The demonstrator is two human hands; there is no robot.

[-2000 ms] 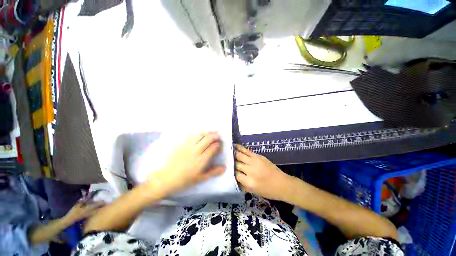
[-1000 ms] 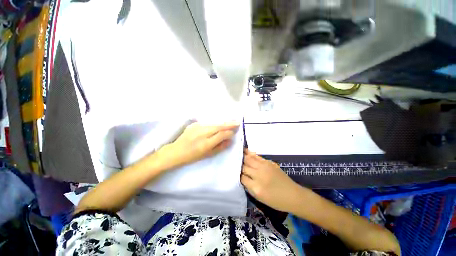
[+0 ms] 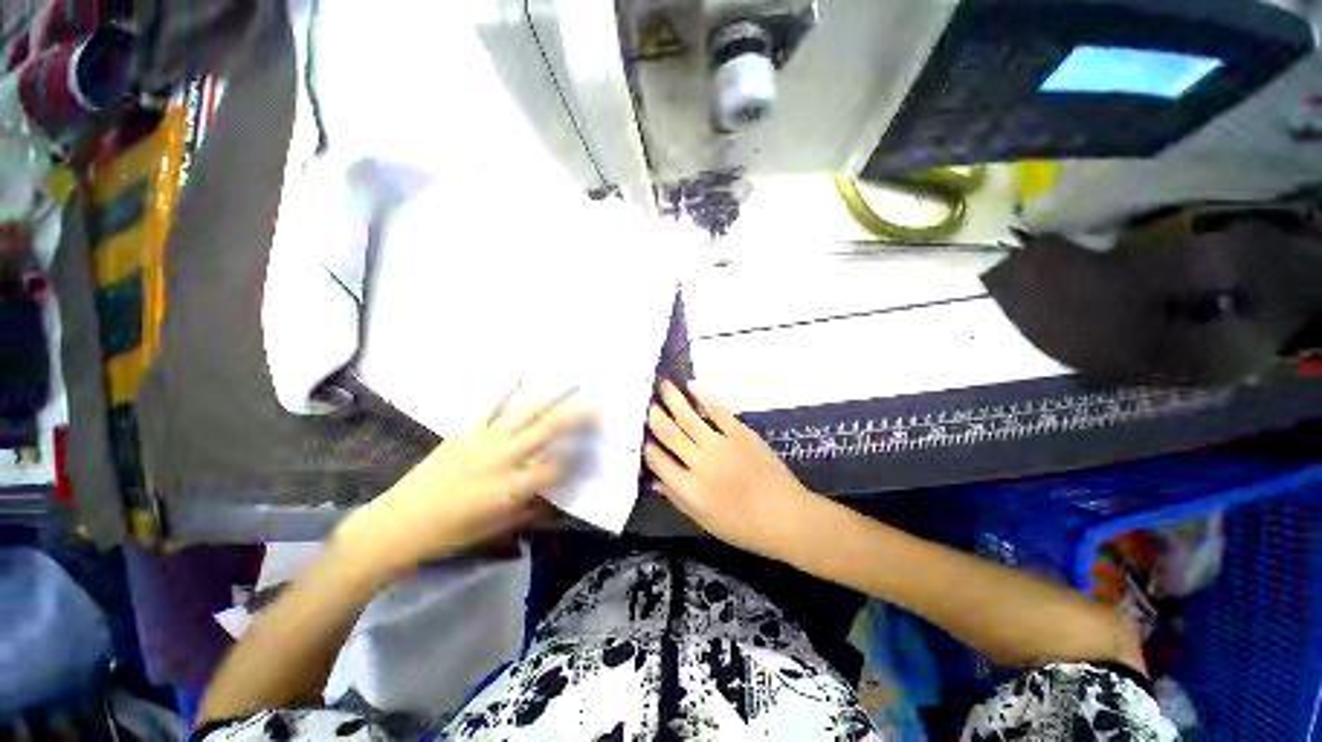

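A white-backed garment panel (image 3: pixel 493 276) lies on the machine table, its right edge running up to the presser foot and needle (image 3: pixel 708 203). A dark strip of shell fabric (image 3: pixel 676 341) shows along that edge. My left hand (image 3: pixel 500 471) lies flat on the panel's lower part, fingers spread and slightly blurred. My right hand (image 3: pixel 713 461) is at the right edge, its fingertips on the dark strip; whether they pinch it is unclear. The sewing machine head (image 3: pixel 783 87) stands above. The needle point is lost in glare.
A yellow-green tape roll (image 3: pixel 906 218) lies right of the needle. A dark scrap piece (image 3: pixel 1145 297) lies farther right. The control panel (image 3: pixel 1102 80) is at upper right. A ruler-marked strip (image 3: pixel 986 420) runs along the front edge, with a blue basket (image 3: pixel 1247 609) below. Striped cloth (image 3: pixel 128 276) is at left.
The panel has moved up toward the needle, and its lower edge now slants to a corner between my hands. My left hand has moved down and left. The camera view has shifted.
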